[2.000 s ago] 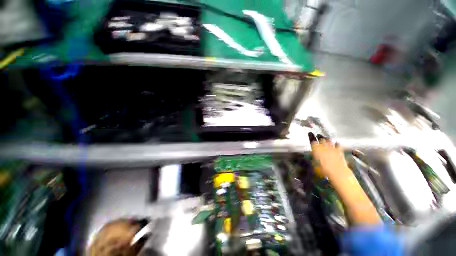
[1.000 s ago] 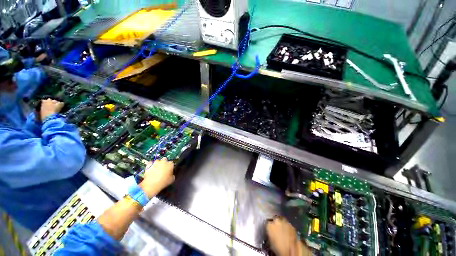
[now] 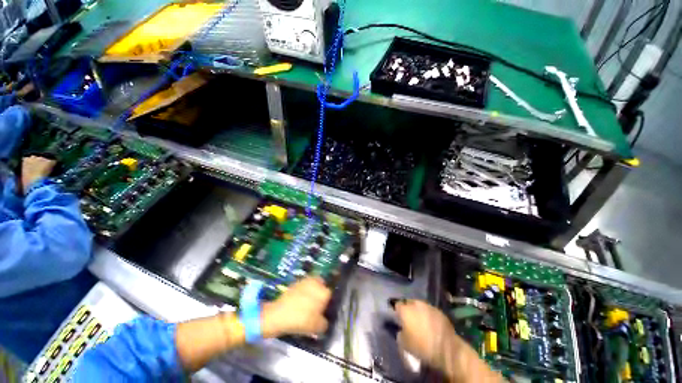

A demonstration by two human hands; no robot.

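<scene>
A green circuit board (image 3: 288, 243) with yellow blocks lies in a black carrier on the conveyor, left of centre. My left hand (image 3: 299, 307), with a light-blue wrist band, is closed over the carrier's near edge; its fingertips are hidden. My right hand (image 3: 430, 333) is at the lower centre over the grey conveyor bed, somewhat blurred. Its dark-tipped fingers point left, seem apart and show nothing in them. It is not touching the board. A second populated board (image 3: 516, 318) lies to its right.
More boards lie at far right (image 3: 636, 340) and left (image 3: 120, 187). Behind the metal rail (image 3: 464, 228) are a bin of small black parts (image 3: 359, 168) and one of silver strips (image 3: 490, 179). A blue-sleeved person (image 3: 45, 232) works at left. A white component tray (image 3: 75, 336) is lower left.
The board under my left hand has moved right, away from the boards at left, leaving a gap. My left hand has moved right with it. My right hand has shifted slightly up.
</scene>
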